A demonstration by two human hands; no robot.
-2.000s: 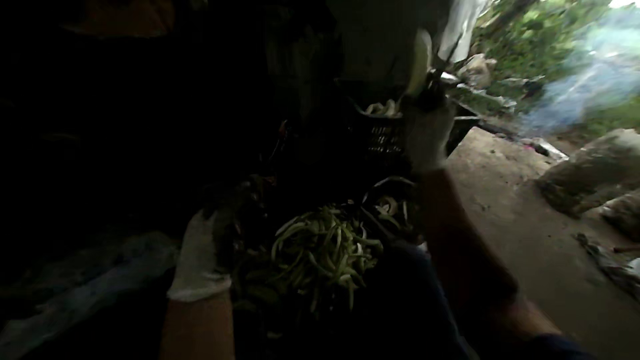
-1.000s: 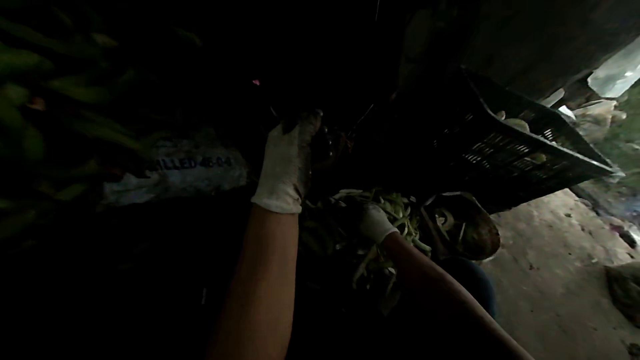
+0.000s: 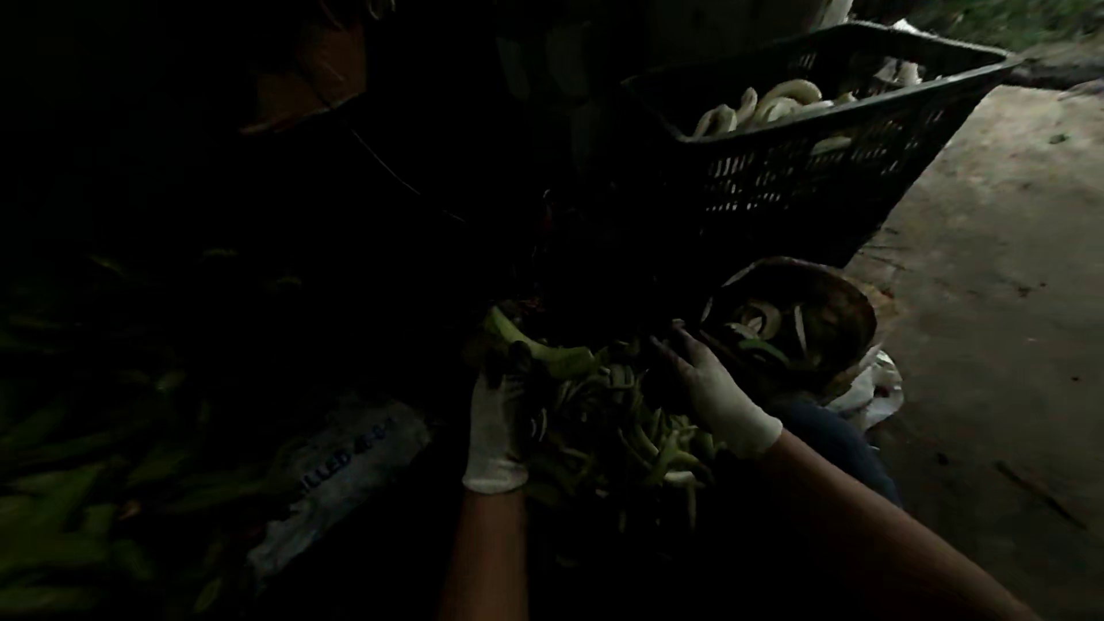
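Observation:
My left hand, in a pale glove with dark fingers, is closed around a green banana, which looks unpeeled or partly peeled. To its right, my right hand, gloved the same way, reaches over the pile's edge; deep shadow hides its fingertips, so a held thing cannot be made out. Between and below both hands lies a heap of green peel strips. A round, worn bowl with a few peel pieces stands just beyond my right hand.
A dark plastic crate with peeled bananas stands at the upper right, on concrete floor. Green bananas or leaves fill the lower left, beside a pale sack bearing writing. A white plastic bag lies by the bowl.
Two seconds ago my right hand was raised near the crate with a pale peeled banana; it is now low beside the peel heap. A green banana now shows in my left hand. The view has swung.

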